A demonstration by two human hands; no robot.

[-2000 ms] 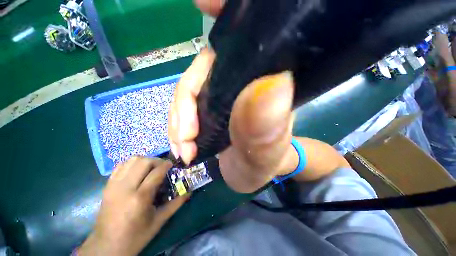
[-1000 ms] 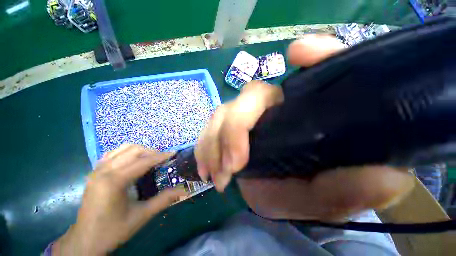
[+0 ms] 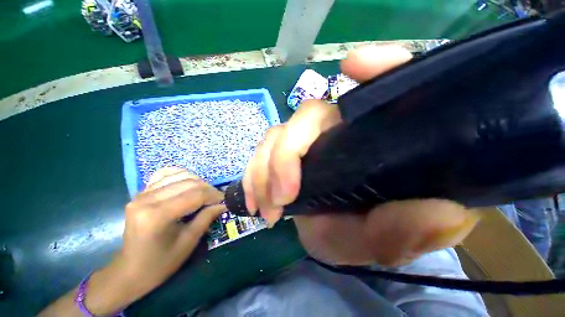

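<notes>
My right hand [image 3: 288, 161] is closed around the large black electric screwdriver [image 3: 396, 136], which fills the right of the view. Its tip end points left and down over a circuit board [image 3: 235, 229] with a yellow block, below the screw tray. My left hand [image 3: 170, 217] is beside the screwdriver's nose, thumb and fingertips together at the upper left of the board; whether a screw is between them cannot be seen. The light-blue tray [image 3: 129, 139] full of tiny silver screws lies just behind my left hand.
Two white units with boards [image 3: 308, 88] lie right of the tray, partly behind the screwdriver. More units [image 3: 114, 18] are on the green belt at the upper left. A metal post [image 3: 300, 31] stands at the belt's edge. A cardboard box [image 3: 514, 254] is at the lower right, near the black cord [image 3: 433, 283].
My left hand has moved from gripping the board's left side to fingertips at the screwdriver's nose. The screwdriver has swung from steep to flatter, uncovering the tray's right side and the two units.
</notes>
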